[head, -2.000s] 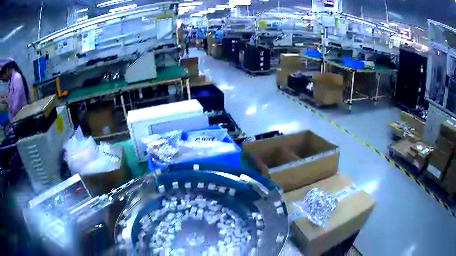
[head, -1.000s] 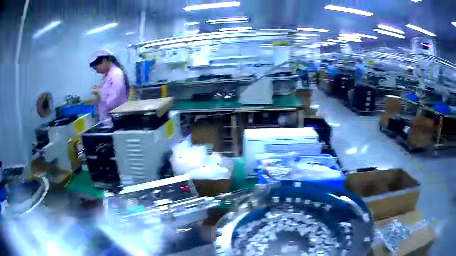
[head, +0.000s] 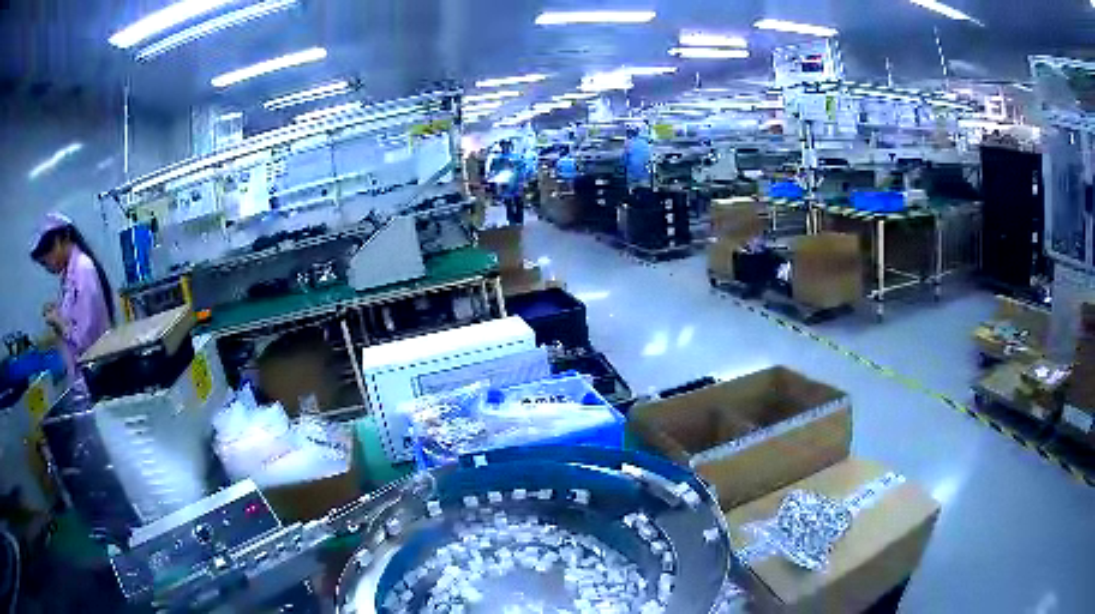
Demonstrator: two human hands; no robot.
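No hand shows in view. The vibratory feeder bowl [head: 718, 540] lies nearest, at the bottom centre, cut off by the lower edge. Small white block parts [head: 528, 554] lie loose in its middle, and more stand in a row on its spiral track. A clear plastic bag of parts [head: 807, 528] lies on the closed cardboard carton [head: 895, 528] to the right of the bowl. The control box [head: 198, 542] with knobs and a small red light is left of the bowl.
An open divided carton [head: 781, 446] stands behind the closed one. A blue bag bin [head: 606, 428] is behind the bowl, with a white box [head: 450, 354] beyond. White bags [head: 282, 446] stand left. A person in pink [head: 82, 294] is far left. A taped aisle runs right.
The view swung left, then back right. The bowl and cartons shifted right in the picture, then back left. No hand appears in any frame.
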